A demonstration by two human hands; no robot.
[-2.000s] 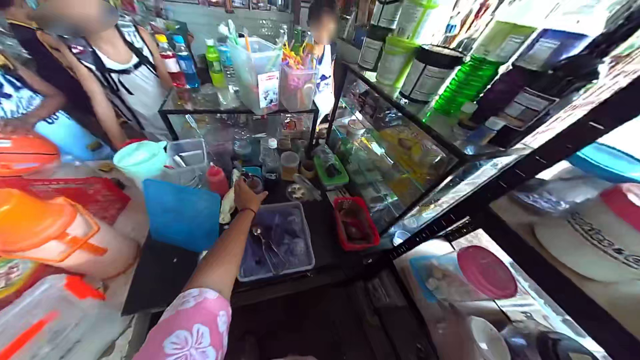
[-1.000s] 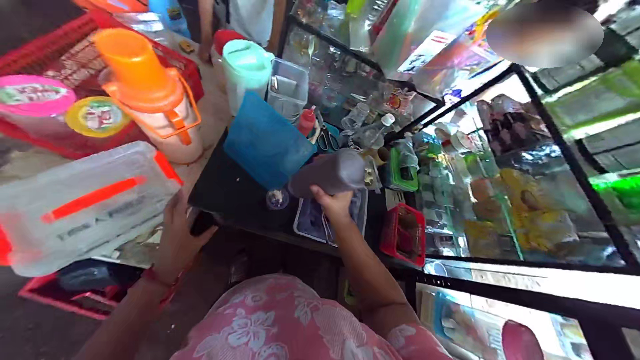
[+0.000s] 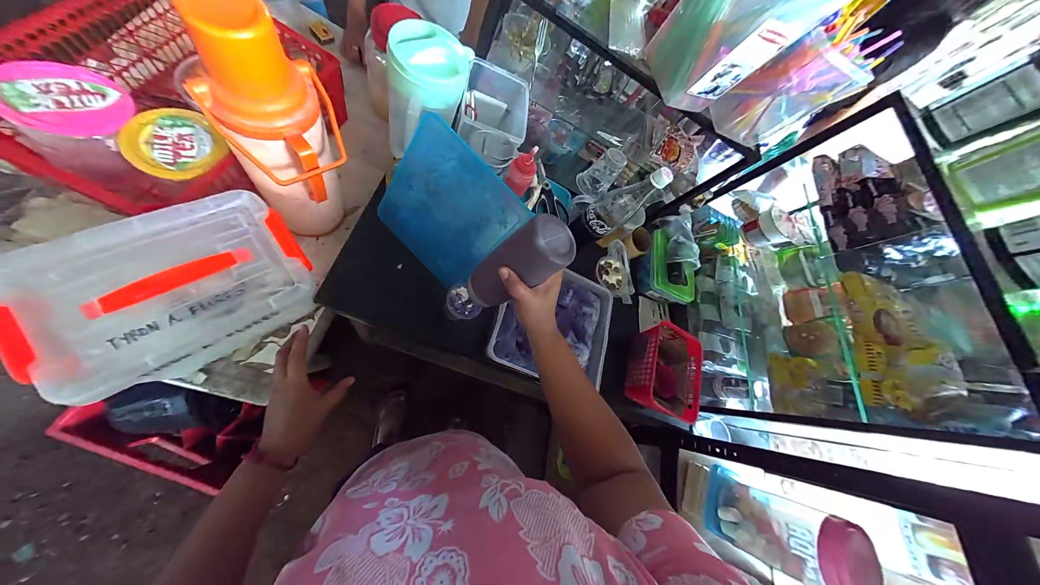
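Note:
My right hand point(image 3: 532, 301) grips a greyish-purple plastic bottle point(image 3: 532, 252), which is tilted with its lower-left end over a small clear cup point(image 3: 462, 301) on the black table point(image 3: 378, 280). The cup holds something white and purple. Below the bottle is a clear plastic tub point(image 3: 603, 325) of purple contents, partly hidden by my right forearm. A blue plastic lid point(image 3: 451, 199) leans behind the cup. My left hand point(image 3: 301, 398) is empty, fingers apart, beside the edge of the left table, near a clear box with orange latches point(image 3: 154, 301).
An orange-topped jug point(image 3: 284, 146), a mint-green pitcher point(image 3: 422, 77) and a red crate point(image 3: 325, 73) stand at the left. Behind the tub are a red squeeze bottle point(image 3: 521, 172) and a glass bottle point(image 3: 630, 203). A red basket point(image 3: 665, 374) and glass display case point(image 3: 861, 284) are at right.
Two seconds ago one hand reached past the tub and no grey-purple bottle was held. The bottle is now in my right hand, and my left hand has come into view. The view has turned strongly.

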